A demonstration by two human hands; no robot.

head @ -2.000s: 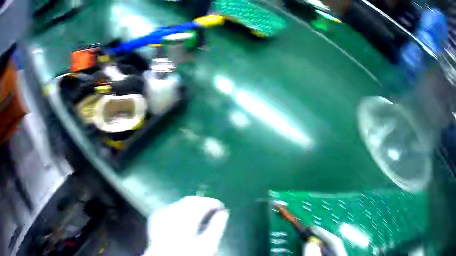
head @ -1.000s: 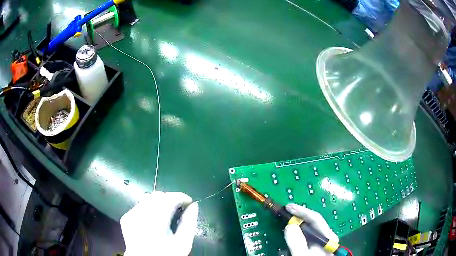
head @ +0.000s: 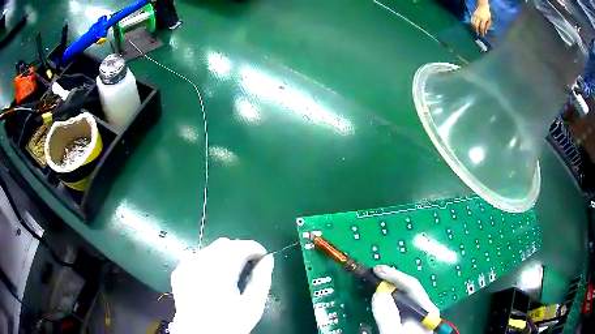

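The long green circuit board (head: 417,251) lies solder side up at the lower right. My right hand (head: 404,300), in a white glove, holds the soldering iron (head: 365,274) by its black grip; the copper-brown tip is at pads in the board's upper left corner. My left hand (head: 222,287), gloved in white, pinches the thin solder wire (head: 206,156). The wire's free end reaches the board's left edge near the iron tip. The wire runs back to the green-edged solder spool (head: 135,23) at the top left.
A black tray (head: 107,176) at left holds a white bottle (head: 119,94) and a yellow cup (head: 75,147) with silver bits. A clear fume hood (head: 479,137) hangs above the board's right part. A black box (head: 512,310) stands lower right. Another person's hand (head: 481,17) shows top right.
From a blurred view turned further left, the view has settled on the board. Over the last second my left hand has moved slightly right, closer to the board. The iron tip stays in the same corner.
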